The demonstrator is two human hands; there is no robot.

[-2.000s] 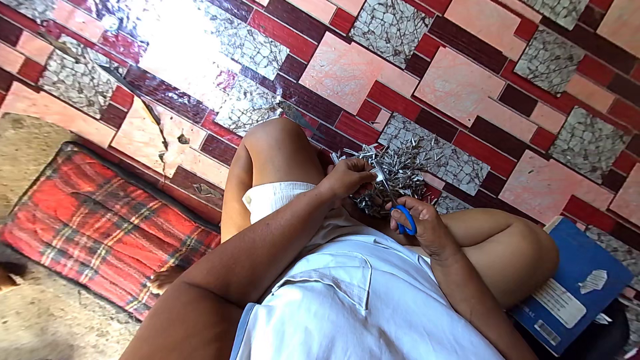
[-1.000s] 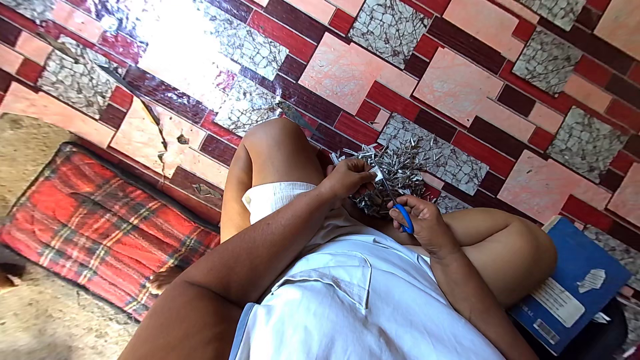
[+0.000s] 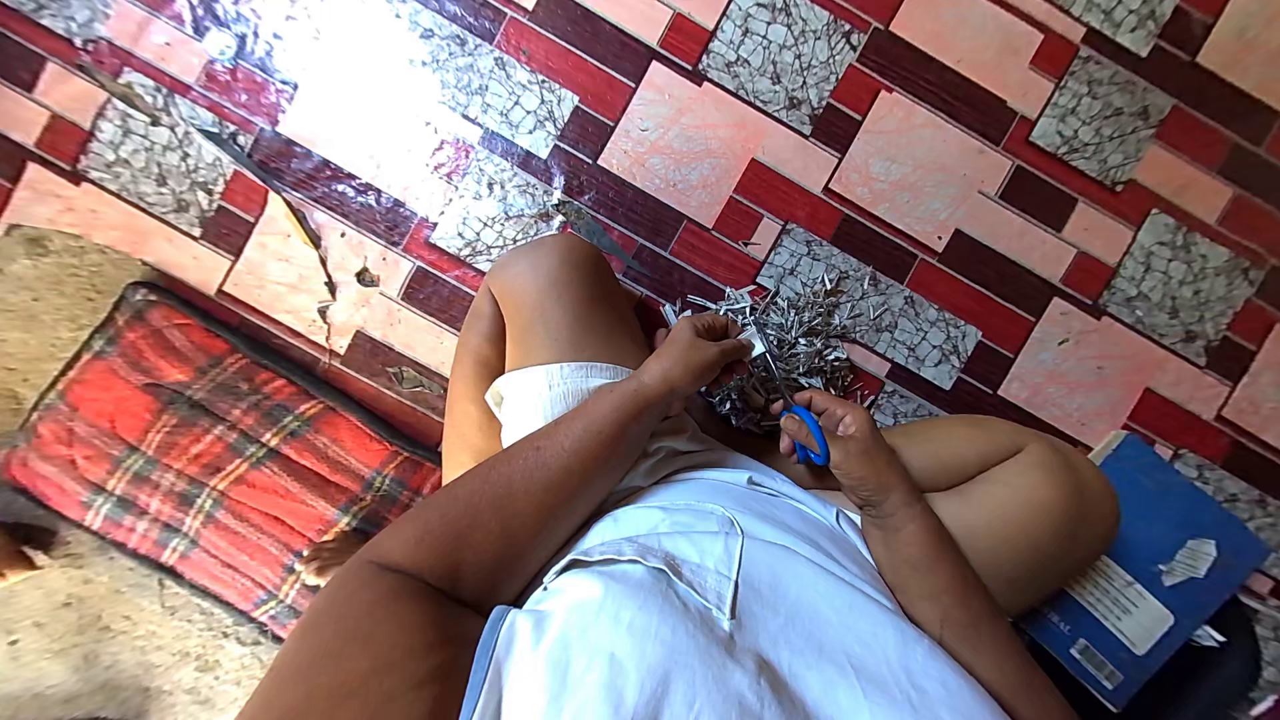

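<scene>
My left hand (image 3: 698,352) pinches a small piece of white paper (image 3: 752,342) between thumb and fingers. In my right hand (image 3: 842,445) is a pair of scissors with blue handles (image 3: 808,436), its blades pointing up and left at the paper. How far the blades are apart is too small to tell. Below both hands, a heap of thin cut paper strips (image 3: 815,325) lies on the patterned floor between my bent legs. Part of the heap is hidden by my hands.
A blue book (image 3: 1165,570) with a torn cover lies by my right knee, on a dark object. A red plaid mat (image 3: 220,460) with dark edging is at the left, beside bare concrete. The tile-patterned floor covering (image 3: 920,170) has tears at the left (image 3: 300,225).
The blue scissor handles have shifted slightly in my right hand since the earliest frame. My left hand stays in nearly the same place with the paper.
</scene>
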